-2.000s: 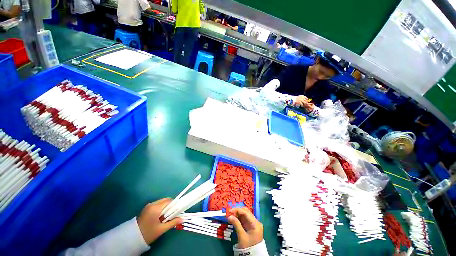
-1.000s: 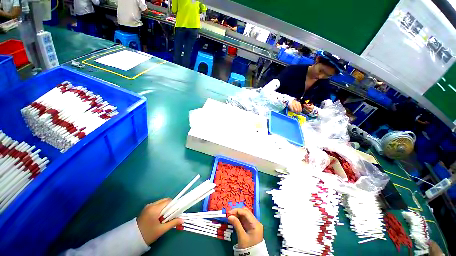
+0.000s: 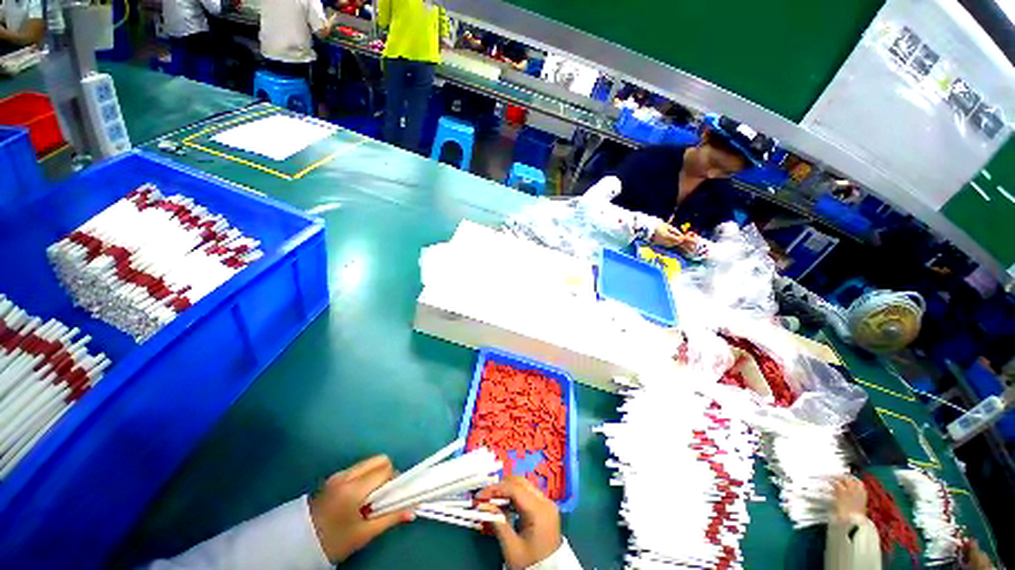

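Observation:
My left hand (image 3: 352, 510) is shut on a fanned bunch of slim white tubes (image 3: 436, 481), with red showing at the end by my fingers. My right hand (image 3: 528, 521) is at the other end of the bunch, fingers closed around the tube ends; a small red piece shows under its fingers. The blue parts tray (image 3: 574, 445), full of red end caps (image 3: 518, 406), lies just beyond my hands. Capped tubes on the table below the bunch are mostly hidden by my hands.
A deep blue tote (image 3: 267, 301) with stacked capped tubes (image 3: 145, 262) is at left. A pale carton (image 3: 501, 334) bearing a light blue tray (image 3: 637, 287) is behind. A tube pile (image 3: 668, 479) lies right. Another person's hand (image 3: 849, 499) reaches in at right; a person sits across.
My hands have come closer together, and my right hand has moved down and left off the tray's near edge. Another person's hand has come in over the tubes at lower right.

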